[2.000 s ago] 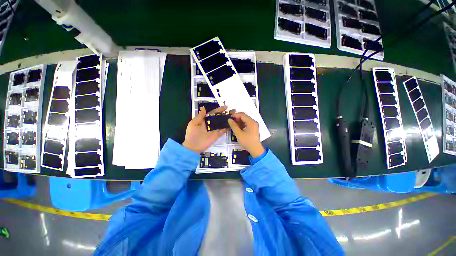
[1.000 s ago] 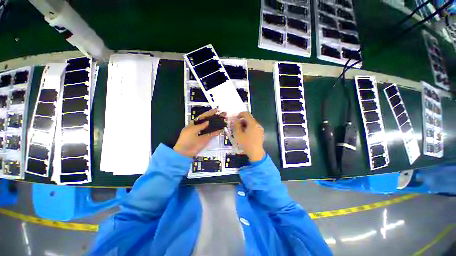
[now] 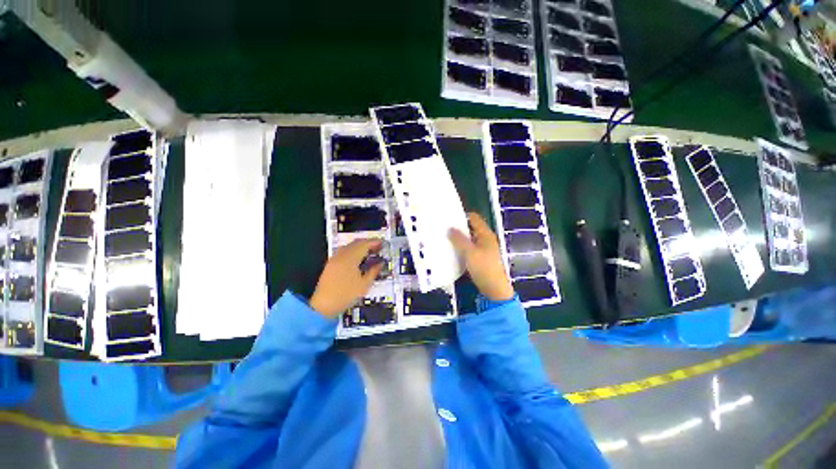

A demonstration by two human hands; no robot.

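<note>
The module tray (image 3: 332, 240) lies in front of me with dark modules in two columns. My left hand (image 3: 345, 282) is over its left column, fingertips around a dark module (image 3: 371, 262) at a lower pocket; the fingers partly hide it, and whether they still grip it is unclear. My right hand (image 3: 484, 260) pinches the right edge of a sticker sheet (image 3: 431, 206). This sheet lies slanted over the tray's right column, slightly curved, with black stickers at its top end and bare white below. It hides part of the right column.
A white sheet stack (image 3: 223, 229) and sticker sheets (image 3: 129, 243) lie left. Another sticker sheet (image 3: 522, 212) is close right of my right hand, then a black corded device (image 3: 626, 266) and more sheets. Trays (image 3: 491, 50) lie beyond the pale edging. Blue stools (image 3: 101, 394) stand below the bench.
My left hand has lowered the module to the tray's left column. My right hand has moved right onto the sheet's edge, and the sheet has shifted right and turned more upright. The view has shifted.
</note>
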